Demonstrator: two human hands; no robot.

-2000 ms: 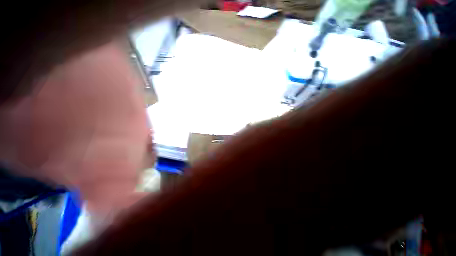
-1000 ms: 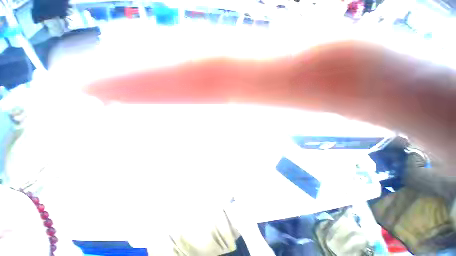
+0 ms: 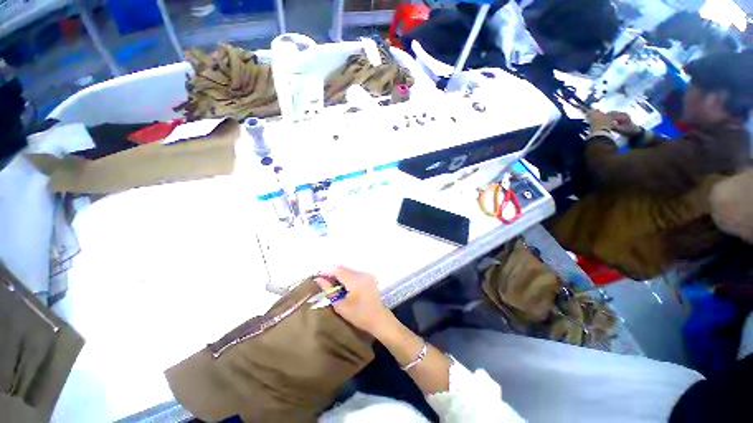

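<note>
A brown garment panel (image 3: 281, 363) lies over the table's front edge, with a light zipper line (image 3: 264, 324) running slantwise near its upper edge. My right hand (image 3: 357, 304) is at the panel's upper right corner, closed on the thread snips (image 3: 329, 297); their silver blades point left over the cloth. Whether the fingers also pinch the panel is unclear. My left hand is not in view. Another brown panel (image 3: 33, 355) is cut off at the far left.
The sewing machine (image 3: 404, 132) stands behind the panel. A black smartphone (image 3: 433, 221) and orange and red scissors handles (image 3: 500, 203) lie to its right. A brown strip (image 3: 149, 163) and bundled cloth (image 3: 231, 83) are further back. Brown pieces (image 3: 524, 285) hang lower right. Another person (image 3: 660, 165) sits at right.
The blurred hands or arms that covered much of the earlier views are gone. The view has shifted and cleared; my right hand now shows at the panel with the snips.
</note>
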